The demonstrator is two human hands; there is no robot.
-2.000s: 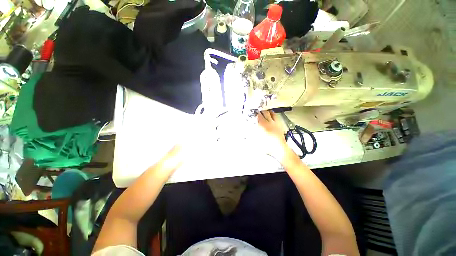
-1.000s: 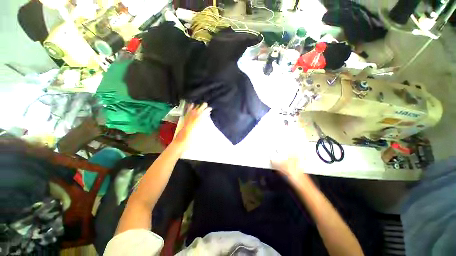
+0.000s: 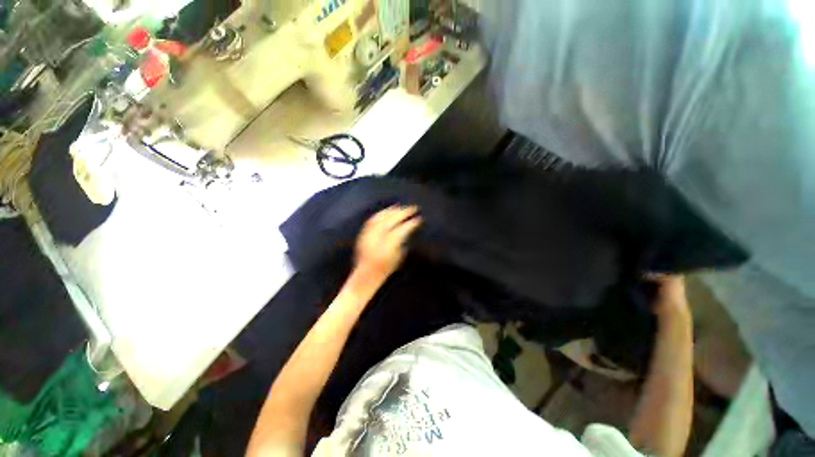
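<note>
A large dark cloth panel [image 3: 536, 236] spans from the table's front edge to the pale blue cloth at the right. My left hand [image 3: 386, 243] grips its left part with curled fingers. My right hand [image 3: 667, 290] holds its right end low at the right; its fingers are partly hidden by the cloth and blurred. The cream sewing machine head [image 3: 259, 76] is at the upper left, with its brightly lit needle area [image 3: 210, 165] away from both hands. Black-handled scissors [image 3: 340, 156] lie on the white table [image 3: 161, 286] beside the machine.
A pale blue cloth or curtain [image 3: 590, 80] hangs close at the right. An accessory tray [image 3: 438, 67] sits at the table's far end. Green cloth [image 3: 67, 406] and dark cloth [image 3: 31, 312] lie at the left. A red bottle [image 3: 152, 67] stands behind the machine.
The view has swung to the right. My hands have left the table top and now hold a dark panel over the front edge and to the right. The pointed dark piece before my left hand is gone from there.
</note>
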